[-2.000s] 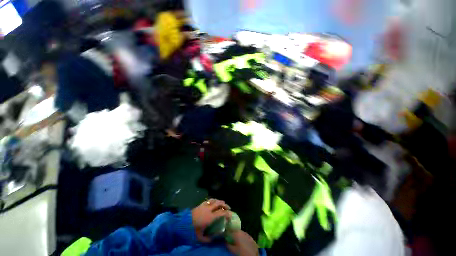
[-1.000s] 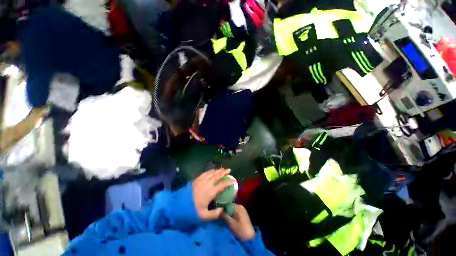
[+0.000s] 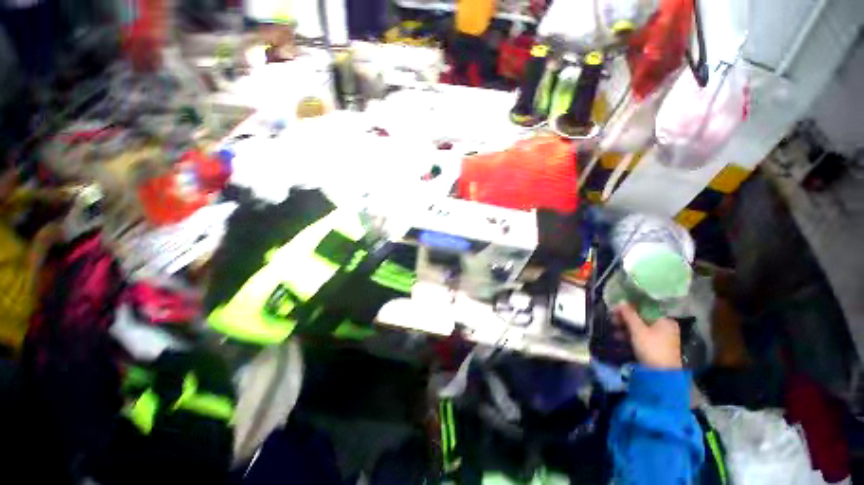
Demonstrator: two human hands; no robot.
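My right hand (image 3: 652, 341), in a blue sleeve, reaches out at the right and is closed on the lower part of a pale green drinking cup (image 3: 658, 272). The cup's round green face is towards me. Behind and above it is a whitish, roundish object (image 3: 652, 232) that may be a clear bag or container; whether the cup touches it cannot be told. My left hand is out of the picture. The frame is blurred.
A white sewing machine (image 3: 478, 242) stands left of my hand, with a red bag (image 3: 521, 175) behind it. Black and neon fabric (image 3: 284, 294) lies further left. Plastic bags (image 3: 701, 114) hang by a yellow-and-black striped post.
The view has swung right towards the machine. My right hand has moved outward with the cup. My left hand, earlier on the cup with the right, has left the picture.
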